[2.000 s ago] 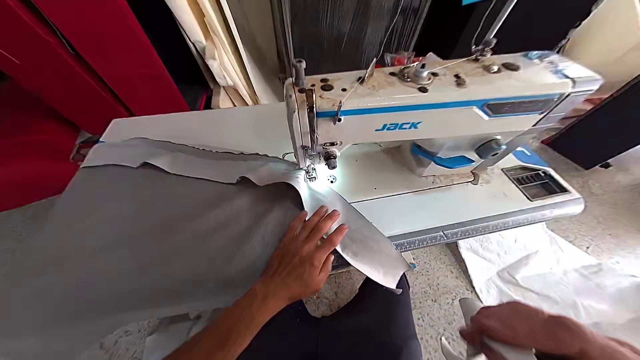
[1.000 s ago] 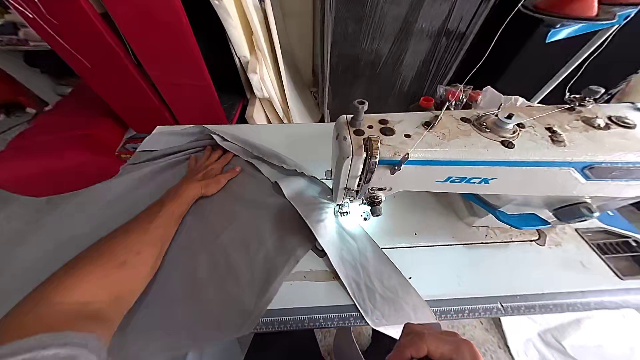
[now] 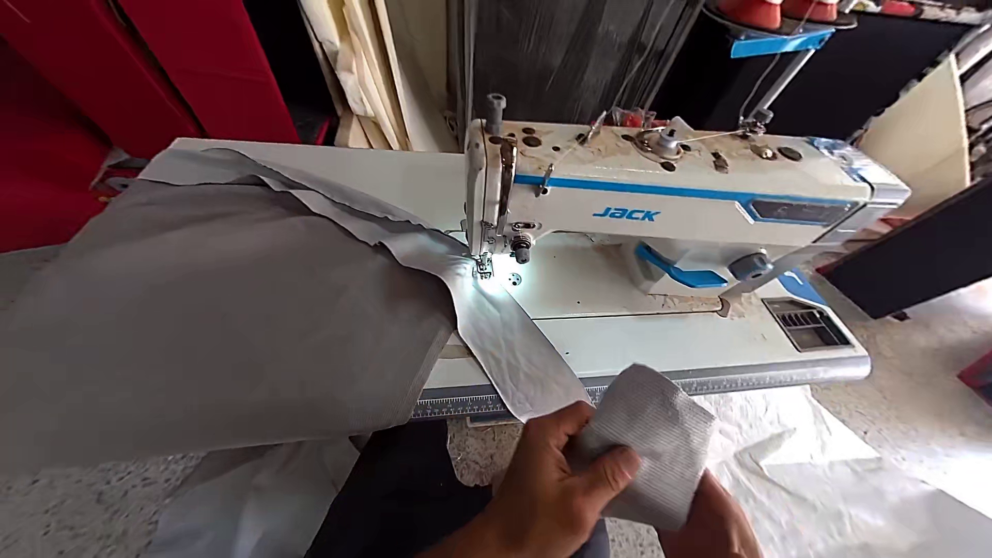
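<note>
A white Jack sewing machine stands on its table, its lamp lighting the presser foot. Under the foot runs a light grey fabric strip, lying along the edge of a large darker grey cloth that spreads over the left of the table and hangs off the front. Below the table's front edge, my left hand grips a small ribbed grey fabric piece, thumb on top, close to the strip's near end. My right hand holds the same piece at its lower right edge, its fingers partly hidden.
A ruler tape runs along the table's front edge. White sheeting lies on the floor at right. Behind the machine are thread cones on a stand. Red panels rise at the back left.
My left hand has left the large cloth at the left and come to the lower middle. My right hand, earlier at the strip's near end, now holds the ribbed piece with it. The view has shifted.
</note>
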